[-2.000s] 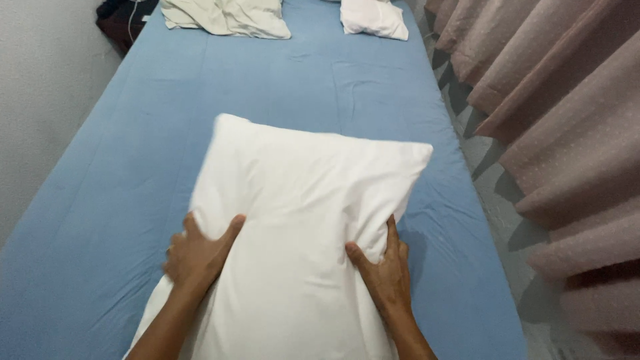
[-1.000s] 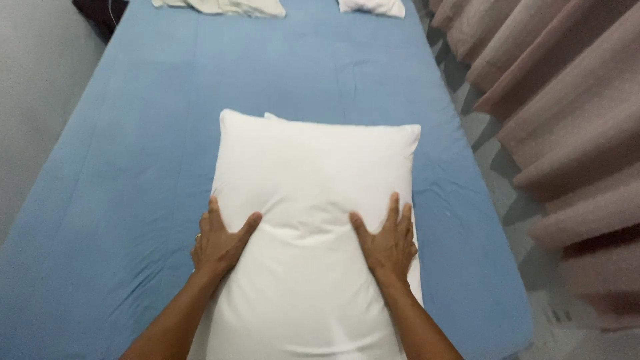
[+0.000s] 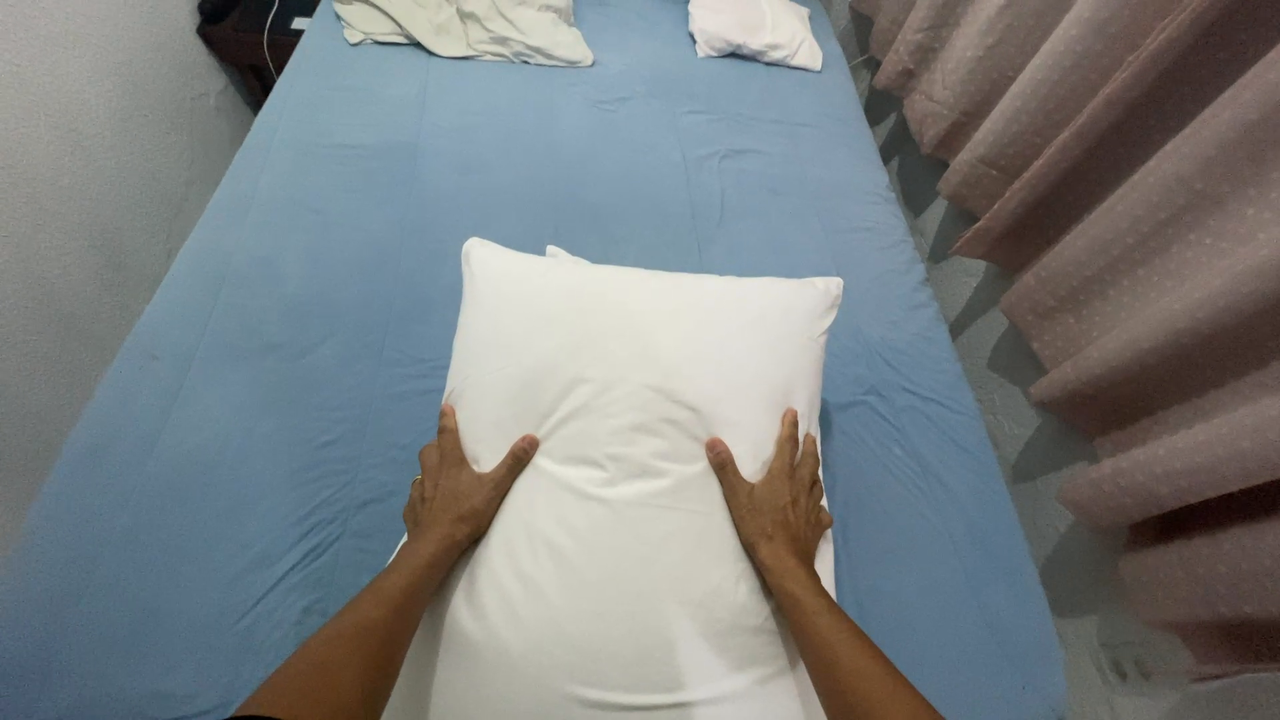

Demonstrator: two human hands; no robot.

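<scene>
A white pillow [image 3: 640, 340] lies lengthwise on the blue bed sheet [image 3: 300, 300], creased across its middle. White fabric shows from under it at the far edge and along its sides, so something white lies beneath. My left hand [image 3: 465, 480] presses around the pillow's left side, thumb on top and fingers along the edge; a ring is on one finger. On the right side my right hand [image 3: 775, 490] does the same, with its thumb on top and fingers spread at the edge. The pillow's near end runs out of view.
At the bed's far end lie a crumpled pale green cloth [image 3: 480, 30] and a small white pillow [image 3: 755, 32]. Pinkish curtains [image 3: 1120, 200] hang along the right over a grey floor. A grey wall [image 3: 100, 180] stands at the left, with dark furniture [image 3: 245, 45] and a cable behind.
The upper pillow, tilted and wrinkled two seconds ago, now lies straighter and smoother. Both hands remain at its sides.
</scene>
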